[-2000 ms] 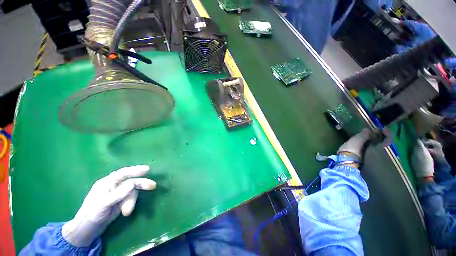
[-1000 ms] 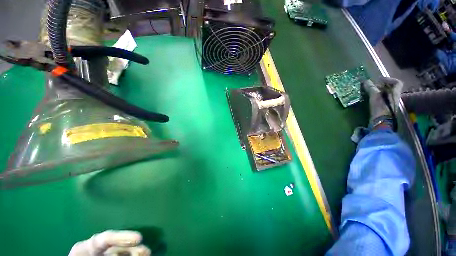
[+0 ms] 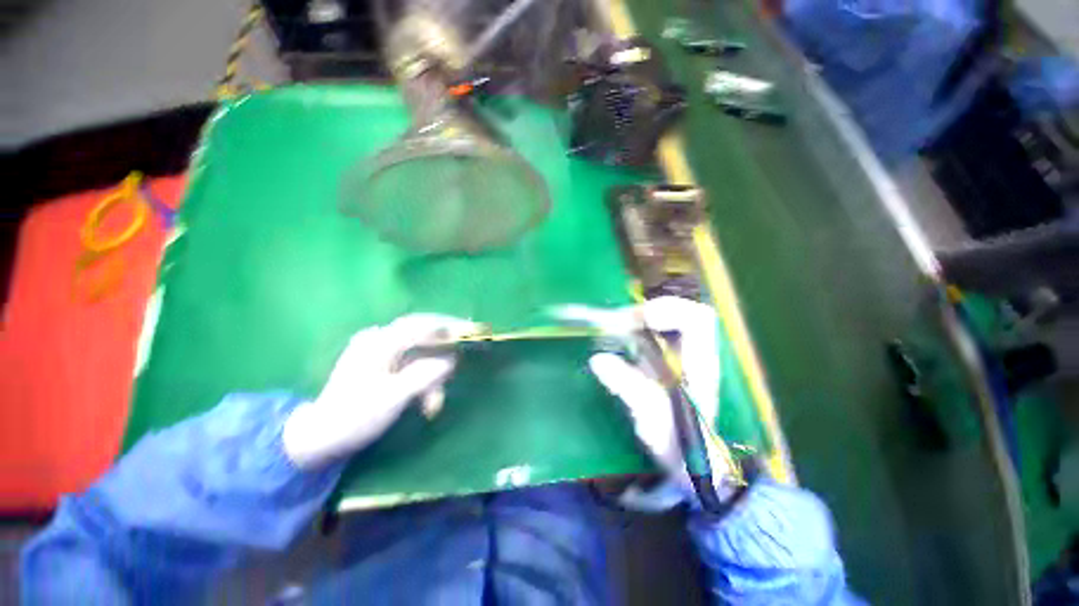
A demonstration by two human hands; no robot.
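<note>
A circuit board shows as a thin, blurred edge-on strip over the green mat. My left hand, white gloved, grips its left end. My right hand, also gloved, is at its right end with the soldering iron; the iron's dark handle slants down towards my right cuff. Blur hides the iron's tip and whether the right fingers touch the board. The soldering iron stand is beyond my right hand.
The clear fume hood hangs above the mat. The dark fan is behind the stand. The conveyor belt, right of the yellow edge, carries boards. Yellow rings lie on the red surface. A person in blue is across the belt.
My right hand has come back from the conveyor to over the mat and now holds the iron. My left hand has closed on a board. The view has shifted, showing the red surface.
</note>
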